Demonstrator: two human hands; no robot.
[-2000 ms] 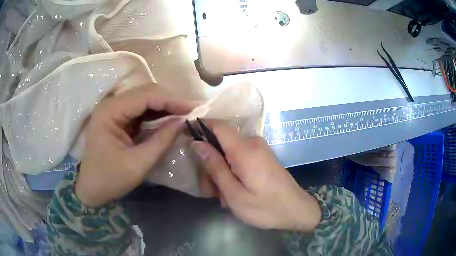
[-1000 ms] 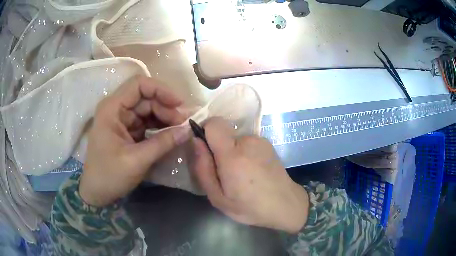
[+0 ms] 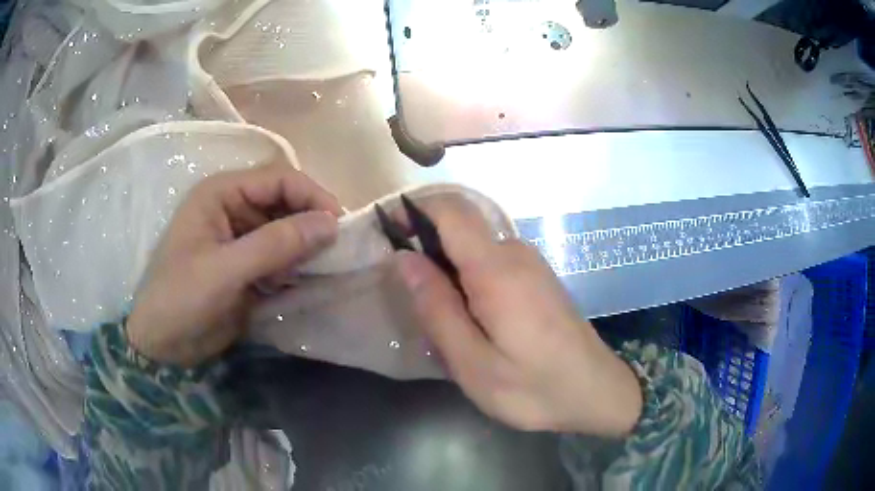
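Note:
The sheer, sparkly beige-pink garment fabric [image 3: 355, 326] hangs over the table's front edge between my hands and is heaped at the left. My left hand [image 3: 240, 254] pinches the fabric near its pale bound edge [image 3: 451, 192]. My right hand [image 3: 499, 316] holds dark thread snips [image 3: 422, 235], their two blades apart and pointing up at the cloth just below the bound edge. The snips' handles are hidden in my palm.
The machine bed [image 3: 614, 86] lies at the back under a bright lamp. Dark tweezers [image 3: 775, 139] lie on the table at right, behind the ruler tape [image 3: 672, 235]. A blue basket [image 3: 835, 336] with pale pieces stands below right. Black loop handles [image 3: 806, 53] show far right.
The snips' blades opened, shut, and are apart again, now further right of my left fingers. My left fingers have slid left and gripped the edge anew. The cloth between my hands is more stretched out.

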